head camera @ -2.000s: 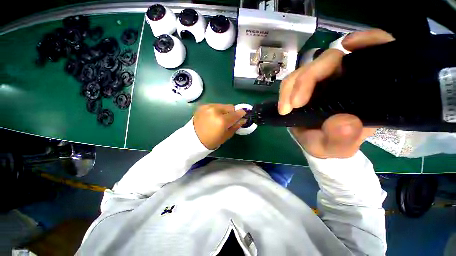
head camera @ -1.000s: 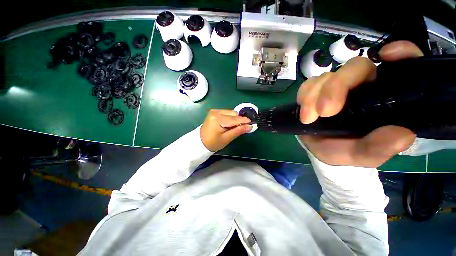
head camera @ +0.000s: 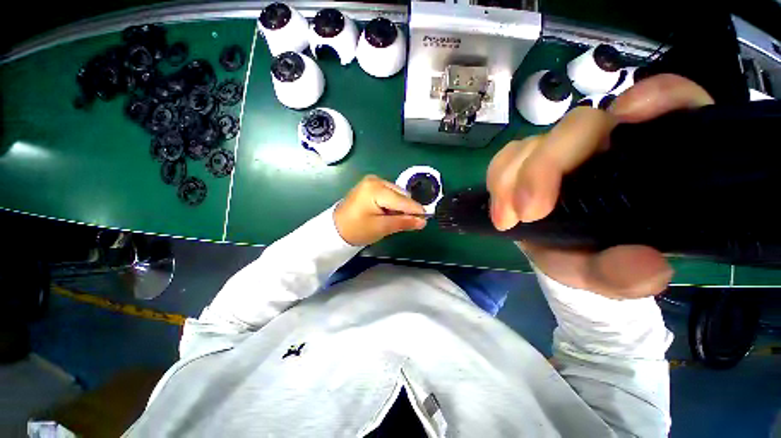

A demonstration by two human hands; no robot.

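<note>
A white housing with a dark round end (head camera: 422,186) stands on the green bench in front of me. My left hand (head camera: 377,211) is at its lower left side, thumb and fingers closed together near its edge; whether they hold the housing or something small is unclear. My right hand (head camera: 582,192) grips the large black electric screwdriver (head camera: 685,184), held nearly level. Its dark nose points left and ends just right of the housing, by my left fingertips. The tip itself is too dark to make out.
Loose black rings (head camera: 167,103) lie heaped at the left. Several white housings with black ends stand left of the silver screw feeder (head camera: 467,51), one (head camera: 326,135) nearer me. More housings (head camera: 545,97) stand right of the feeder, partly behind my right hand.
The screwdriver nose has moved off the housing's dark end, slightly down and toward me. My left fingers have slid from the dark end to the housing's near side.
</note>
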